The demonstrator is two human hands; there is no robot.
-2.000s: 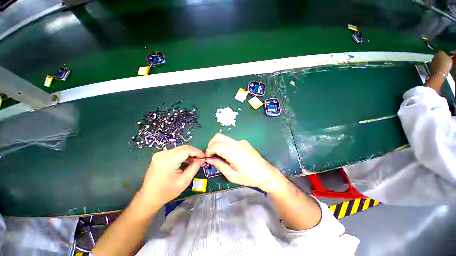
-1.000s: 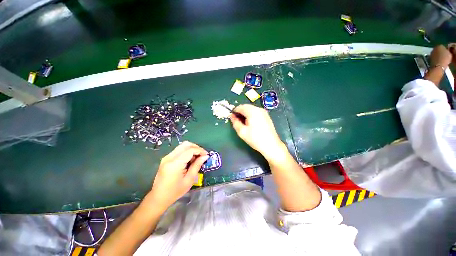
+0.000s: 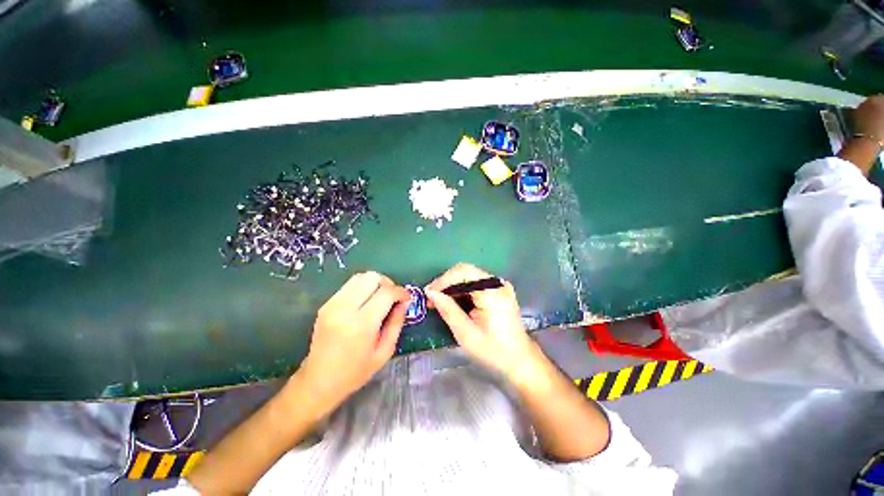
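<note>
A rounded dark housing with a blue inside [image 3: 415, 304] is at the bench's front edge, between my hands and partly hidden by them. My left hand [image 3: 356, 325] grips its left side with the fingertips. My right hand [image 3: 482, 318] holds black tweezers [image 3: 473, 287] and its fingertips are at the housing's right side. Whether a small part is in the fingers cannot be seen. A heap of small white bits [image 3: 432, 201] lies beyond. A tangled heap of dark components [image 3: 298, 219] lies to its left.
Two housings [image 3: 500, 139] with yellow-white batteries [image 3: 466, 151] lie near the white rail [image 3: 388, 96]. More housings [image 3: 228, 69] sit on the green belt. Clear plastic [image 3: 60, 225] is at left, a pale stick [image 3: 741, 215] at right. Another person's sleeve [image 3: 836, 223] is at the right edge.
My right hand has come back from the white heap to the housing, with the tweezers now lying across it. The belt housings have shifted left in the picture.
</note>
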